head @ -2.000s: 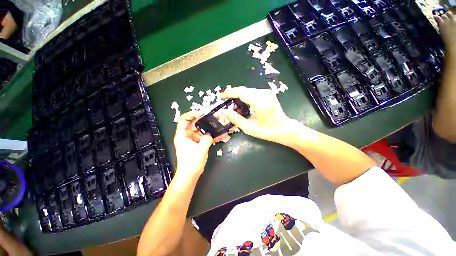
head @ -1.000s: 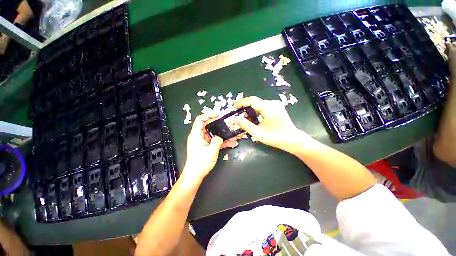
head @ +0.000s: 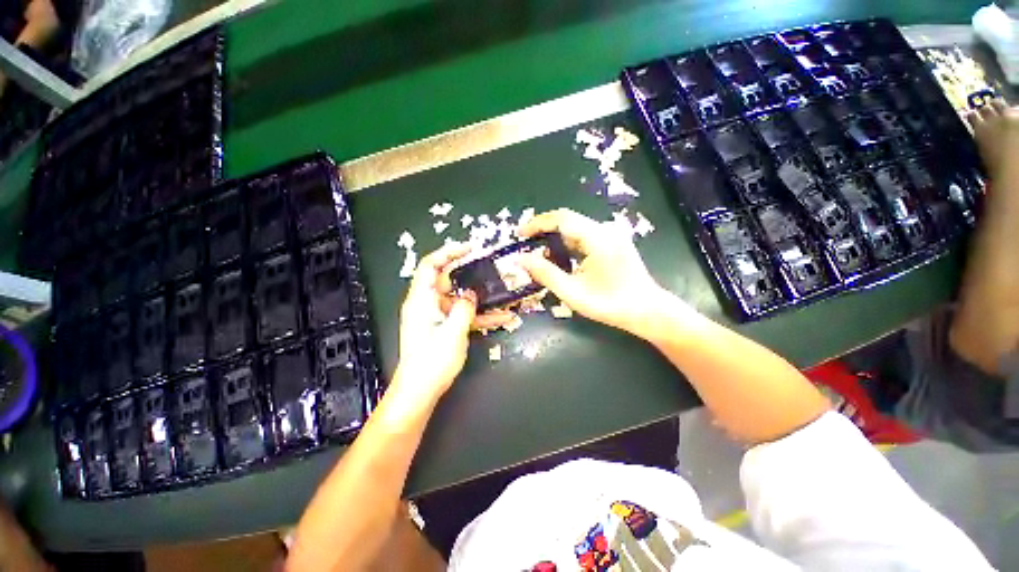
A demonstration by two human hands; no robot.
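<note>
A dark oblong plastic housing is held by both hands above the worktop, a pale patch showing in its middle. My left hand is bare and grips its left end, thumb on the near edge. My right hand is bare and holds its right end, with the thumb over the pale patch. Whether the thumb presses a small piece is too small to tell. Small pale pieces lie loose beyond and around the hands, partly hidden by them.
A black pocketed tray with housings lies left, another behind it. A right tray has a neighbouring person's arm beside it. More pale pieces lie near it. A pale strip borders the green conveyor.
The hands still hold the housing, with only slight shifts in its tilt and the thumb. The far left tray has moved left relative to the near one. The view has shifted a little.
</note>
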